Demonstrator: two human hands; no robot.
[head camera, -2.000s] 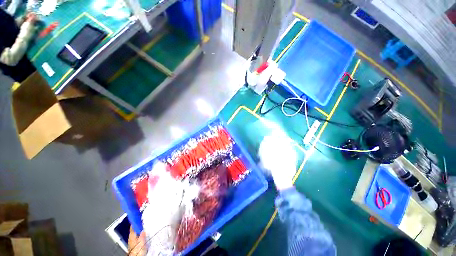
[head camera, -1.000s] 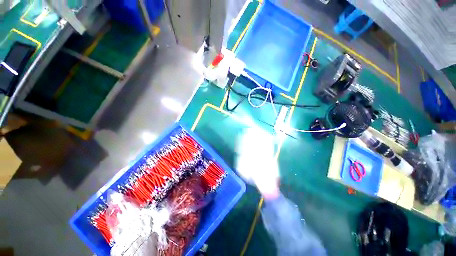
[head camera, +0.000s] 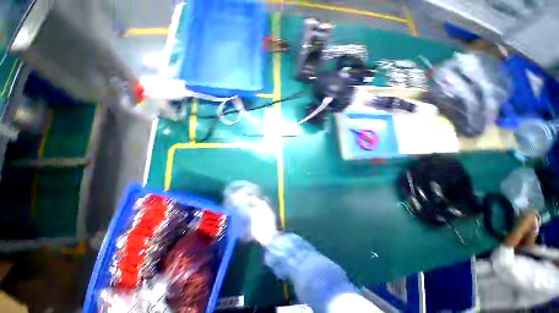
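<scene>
My right hand (head camera: 251, 211), in a white glove with a blue sleeve, is at the right rim of the blue crate (head camera: 225, 257). It is blurred, so whether it touches or grips the rim is unclear. The crate holds rows of red pieces with silvery ends (head camera: 144, 238), a reddish-brown bundle (head camera: 187, 269) and crinkled clear plastic (head camera: 138, 299). My left hand is not in view; the crate's lower end is cut off by the picture's edge.
A light-blue tray with red-handled scissors (head camera: 366, 139) lies on a cream box (head camera: 426, 131). Black cable coils (head camera: 436, 186) lie at right, near another person's hand (head camera: 524, 229). An empty blue tray (head camera: 224, 49), cords and a black fan (head camera: 334, 88) are further back.
The view has swung right. My gloved hand has come from over the mat to the crate's right rim. My left hand, at the crate's lower left two seconds ago, is out of view.
</scene>
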